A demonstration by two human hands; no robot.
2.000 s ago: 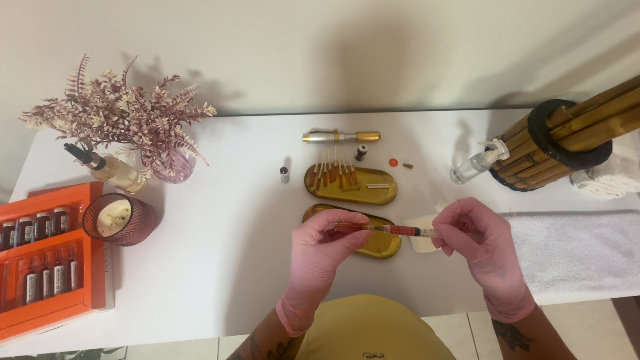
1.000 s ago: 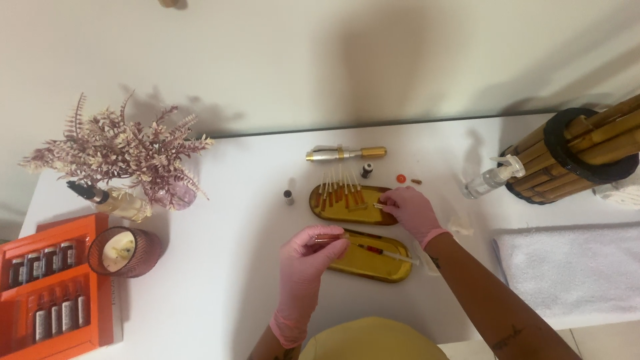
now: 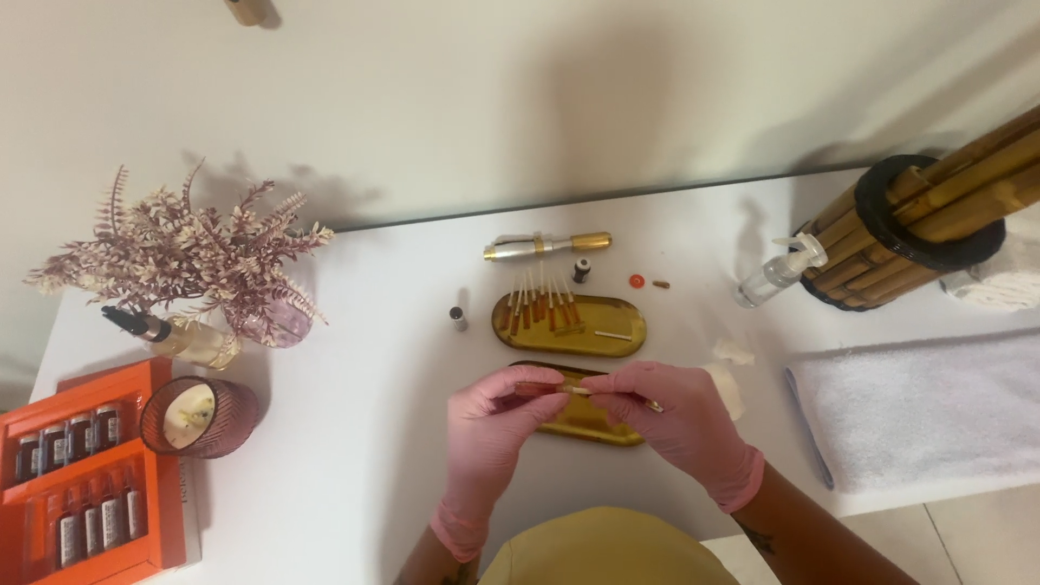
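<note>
My left hand (image 3: 496, 422), in a pink glove, pinches a small clear ampoule with reddish-brown content (image 3: 538, 389). My right hand (image 3: 678, 414), gloved too, holds a thin white stick (image 3: 578, 391) against the ampoule's right end. Both hands are over the lower gold oval tray (image 3: 597, 431), hiding much of it. Behind it, the upper gold tray (image 3: 626, 345) holds several filled ampoules with white stems (image 3: 540, 309) and a short white stick (image 3: 613, 335). A silver-and-gold pen-shaped device (image 3: 546, 246) lies behind that tray.
Small vials (image 3: 581, 270) (image 3: 459, 318) stand near the trays, with a red disc (image 3: 636, 281) to the right. At left are an orange vial box (image 3: 154, 504), a candle glass (image 3: 231, 418) and a dropper bottle (image 3: 195, 345). At right are a pump bottle (image 3: 768, 280), a bamboo holder (image 3: 849, 244) and a towel (image 3: 918, 414).
My right hand has moved from the upper tray toward my left hand and now holds a white stick at the ampoule. My left hand still holds its ampoule.
</note>
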